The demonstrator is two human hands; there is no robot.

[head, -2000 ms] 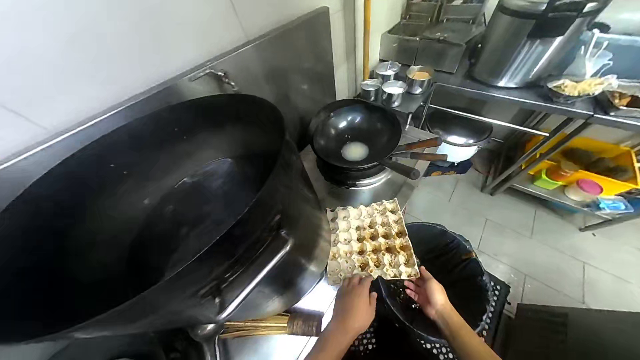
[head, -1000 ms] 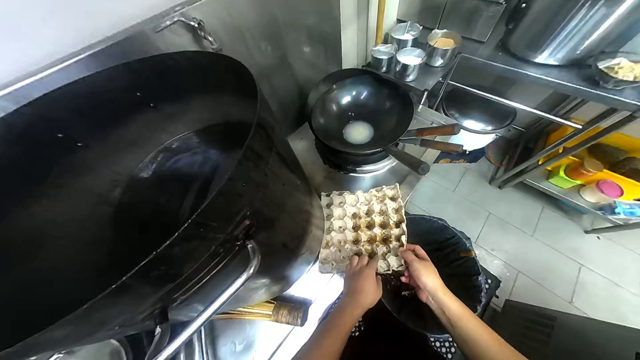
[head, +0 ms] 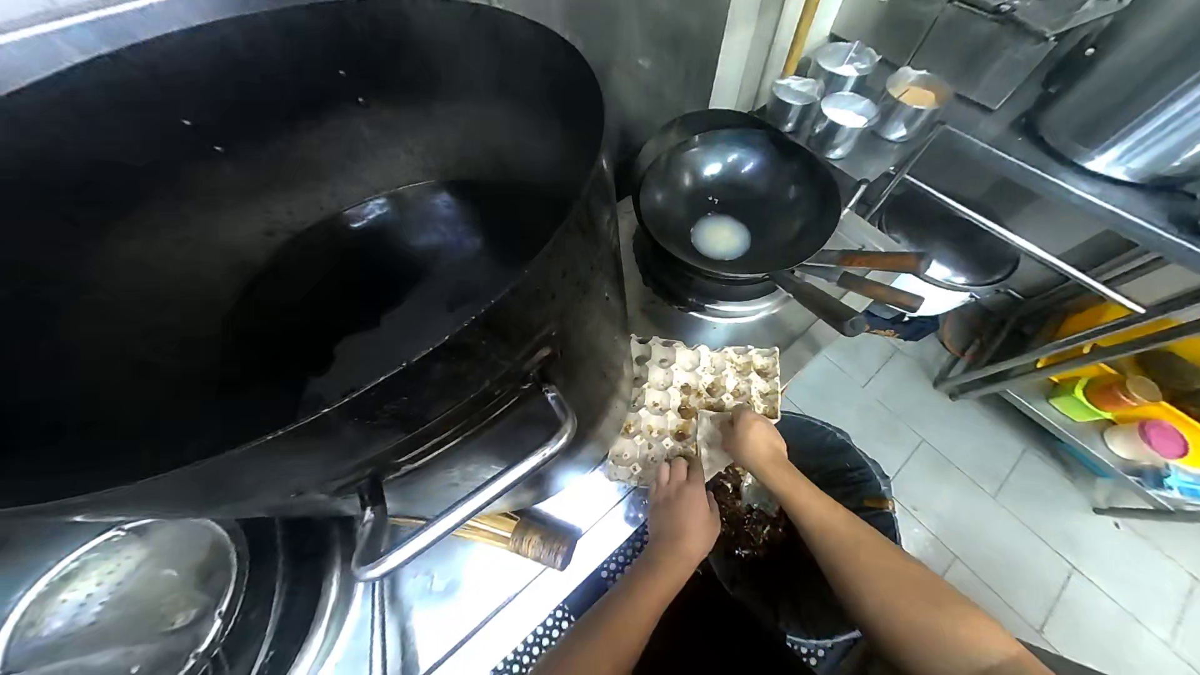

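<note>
A stained cardboard egg tray (head: 661, 398) lies between the large pot and a black-lined bin, its near right corner torn or folded up. My right hand (head: 753, 441) grips that raised piece of the tray, with the fingertips partly hidden. My left hand (head: 682, 511) presses its fingers on the tray's near edge, thumb out of clear view. Below and right of the tray, the lined bin (head: 844, 459) holds dark, wet-looking scraps.
A huge black pot (head: 525, 309) with a metal handle (head: 497, 483) fills the left. Beyond the tray, a wok (head: 750, 197) with whitish liquid sits on a burner. A bamboo brush (head: 525, 536), metal cups (head: 839, 122) and a steel shelf (head: 1059, 230) are nearby.
My right hand has moved from the tray's right edge onto its near right part, where the cardboard is now torn or folded up. My left hand remains at the near edge.
</note>
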